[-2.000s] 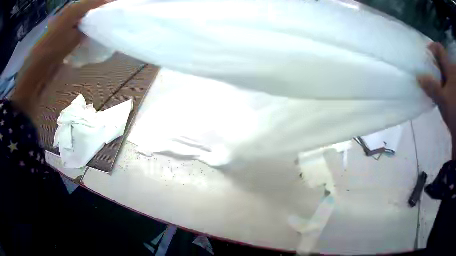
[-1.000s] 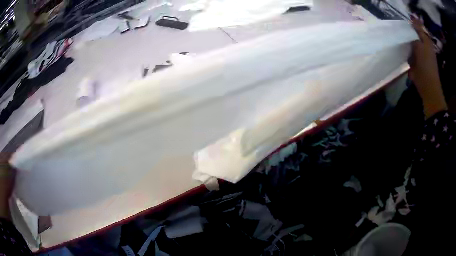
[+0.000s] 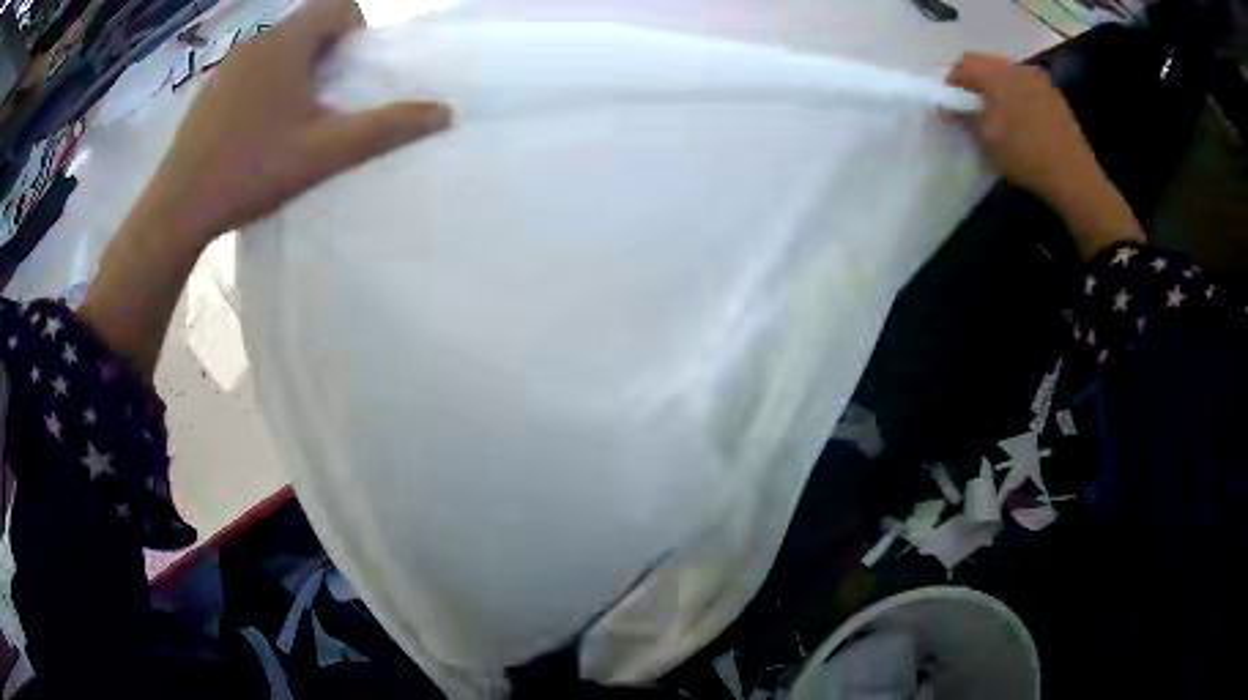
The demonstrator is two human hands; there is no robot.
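A large thin white cloth (image 3: 548, 315) hangs in front of me, held up by its top edge and drooping past the table's edge. My left hand (image 3: 308, 130) grips its upper left corner, with the thumb lying over the front of the cloth. My right hand (image 3: 1013, 116) pinches the upper right corner. The cloth is folded over along the top and wrinkled at the lower right. Its lower end hangs over the dark area below and hides much of the table.
The pale table (image 3: 219, 451) with a red edge shows at the left. A dark bar (image 3: 936, 10) lies at the top. White scraps (image 3: 979, 506) lie on the floor at the right. A pale round bucket (image 3: 1006, 636) holding white material stands at the bottom right.
The cloth, earlier stretched wide over the table, now hangs down past its edge. My hands have come closer together, and the view has turned toward the floor and bucket.
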